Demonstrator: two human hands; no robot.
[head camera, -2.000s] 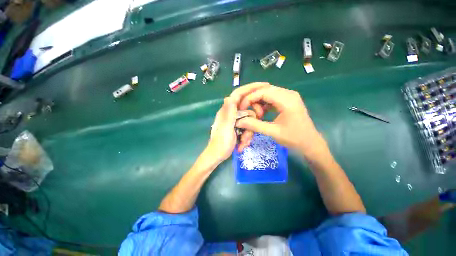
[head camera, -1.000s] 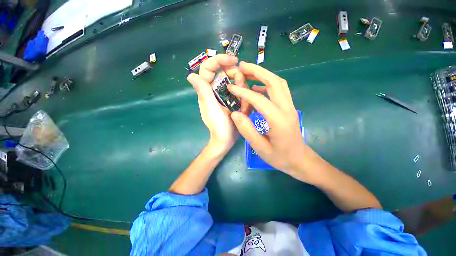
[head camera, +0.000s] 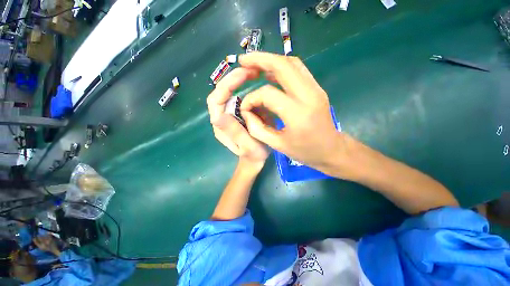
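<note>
A small device unit (head camera: 237, 109), dark and silvery, is held in my left hand (head camera: 226, 120), mostly hidden by fingers. My right hand (head camera: 296, 114) is over it, thumb and fingertips pinched together at the unit's edge; whether they hold a small part cannot be seen. The blue parts tray (head camera: 305, 172) lies under my right hand and is mostly covered, with a little white showing inside.
A red-marked unit (head camera: 220, 72), a grey unit (head camera: 166, 98) and several others lie beyond my hands. Tweezers (head camera: 459, 63) and loose white rings (head camera: 499, 130) are at right. A clear bag (head camera: 86, 191), cables and another person's hand (head camera: 46, 243) are at left.
The view has turned, showing more of the left side. Both hands have moved up from over the tray with the unit. My right fingers have closed in on it, and it is more hidden.
</note>
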